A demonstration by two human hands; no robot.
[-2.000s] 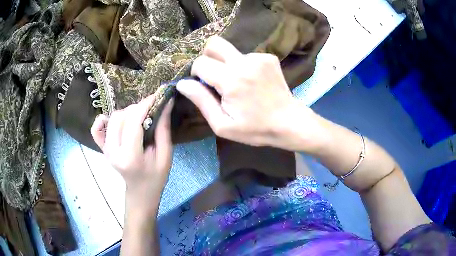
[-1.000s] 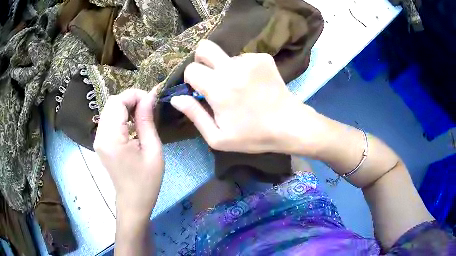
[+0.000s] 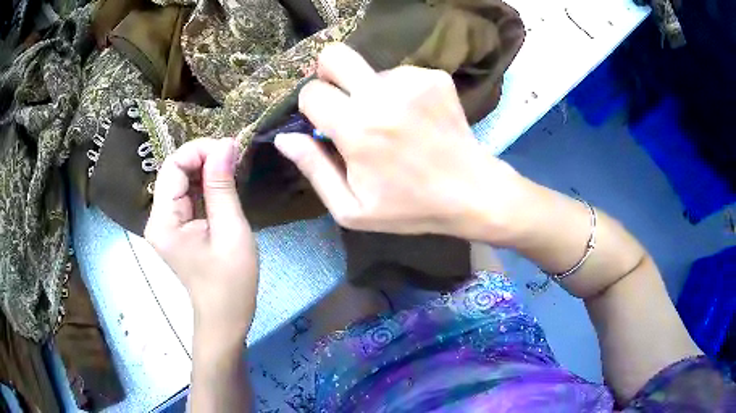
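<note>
The brown-gold paisley jacket [image 3: 274,77] lies on the white table with its dark facing and brown lining [image 3: 403,36] turned up. My left hand [image 3: 210,193] pinches the jacket's edge between thumb and fingertips. My right hand [image 3: 387,153] holds the thread snips [image 3: 289,129], with their dark blades pointing left at the edge beside my left fingertips. Most of the snips' handle is hidden in my right hand. Pale button loops [image 3: 147,141] and braid trim show left of my left hand.
A garment pile [image 3: 36,177] hangs over the table's left side. The white table's [image 3: 299,278] near edge runs diagonally above my lap. Thread scraps lie on the pale blue floor [image 3: 549,193]. Blue items [image 3: 686,177] and dark cloth are at the right.
My left hand has gone from spread fingers along the edge to a pinch. The snips have come into view in my right hand, and their blades are at the edge.
</note>
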